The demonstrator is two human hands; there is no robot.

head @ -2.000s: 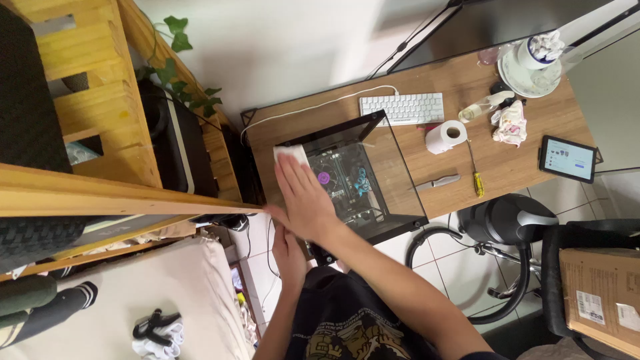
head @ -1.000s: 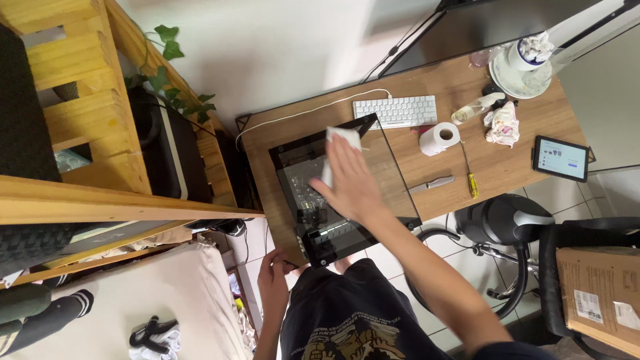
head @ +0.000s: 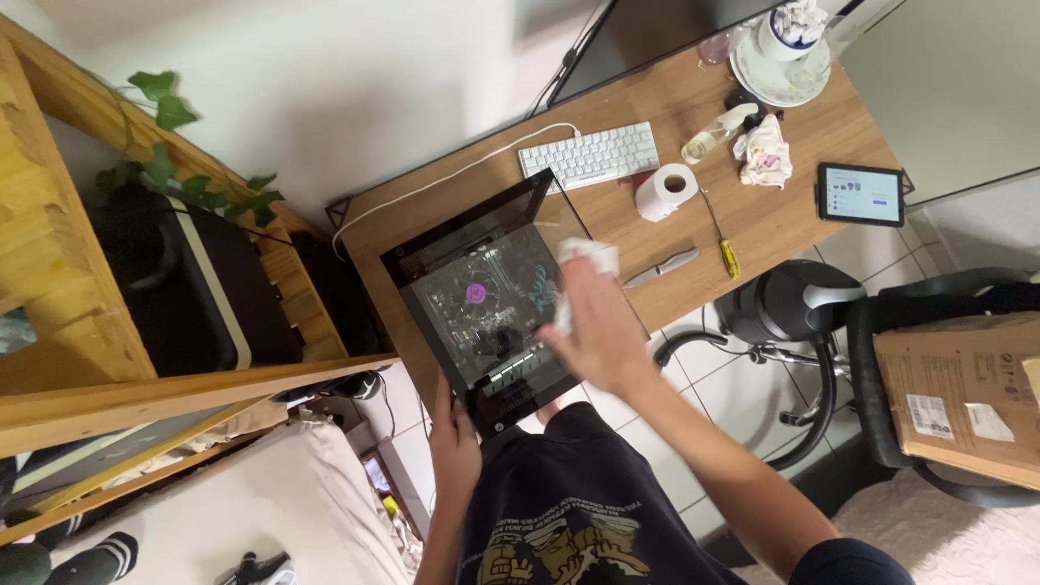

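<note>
A computer case with a glass side panel (head: 520, 276) lies on its side on the wooden desk, its motherboard and a round fan visible through the glass. My right hand (head: 597, 321) is spread over the panel's right part, slightly blurred, and presses a white paper sheet (head: 591, 253) under its fingers. At the case's lower left corner, my left hand (head: 453, 435) rests against the edge, its fingers partly hidden by the case.
On the desk (head: 658, 301) are a white keyboard (head: 589, 154), a paper roll (head: 666, 192), a knife (head: 665, 266), a yellow-handled screwdriver (head: 728, 258), a spray bottle (head: 715, 136), a crumpled cloth (head: 765, 154) and a tablet (head: 860, 193). A vacuum cleaner (head: 780, 301) stands on the floor.
My right hand has moved with the paper from the panel's left side across to its right part. My left hand, away from the case one second ago, now touches its lower left corner.
</note>
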